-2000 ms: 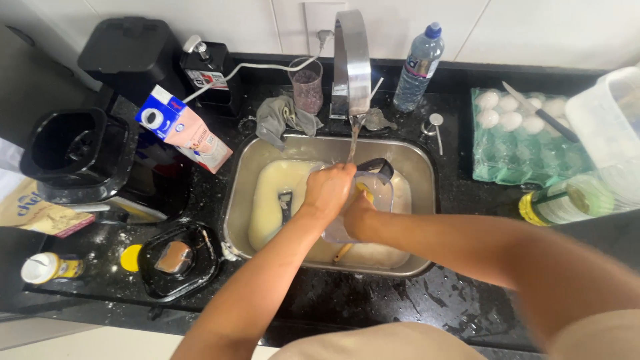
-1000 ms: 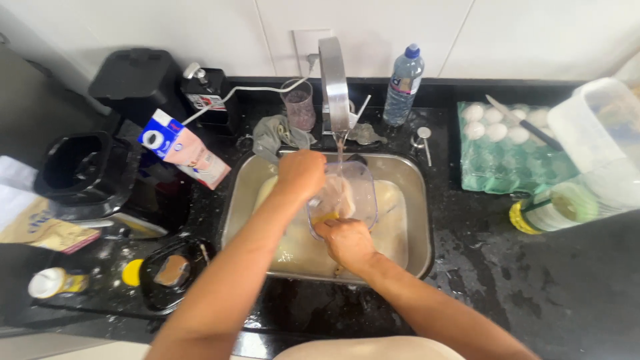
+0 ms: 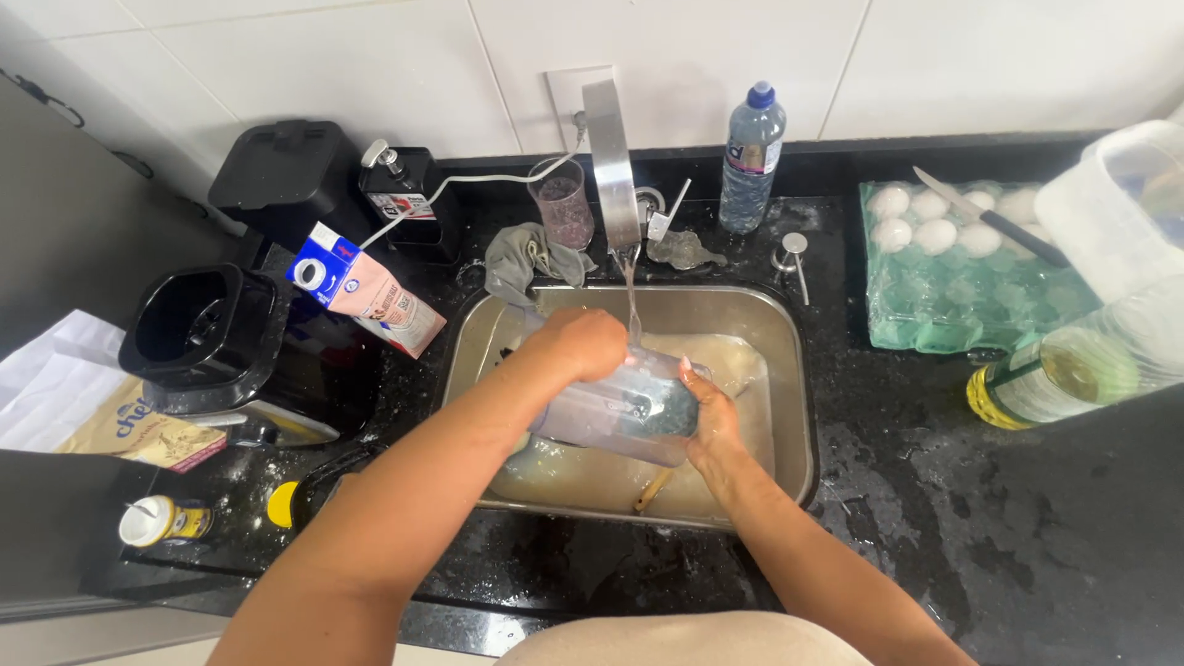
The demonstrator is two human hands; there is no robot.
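A clear plastic container (image 3: 615,407) lies tilted on its side over the steel sink (image 3: 795,407). My right hand (image 3: 717,416) holds its right end, with the thumb on top. My left hand (image 3: 583,344) is at its upper left edge; its fingers are partly hidden, so what they hold cannot be told. Water runs from the faucet (image 3: 610,166) just behind the container. Cloudy water fills the sink, and a wooden handle (image 3: 653,490) shows in it below the container.
Behind the sink are a grey cloth (image 3: 527,259), a glass (image 3: 564,208) and a detergent bottle (image 3: 751,162). On the right, a knife (image 3: 990,217) lies across an egg tray (image 3: 962,296) near an oil bottle (image 3: 1045,379). Leftward are a carton (image 3: 370,291) and a black appliance (image 3: 277,370).
The container has turned from mouth upward, one second ago, to lying on its side. My right hand has moved from its lower rim to its right end.
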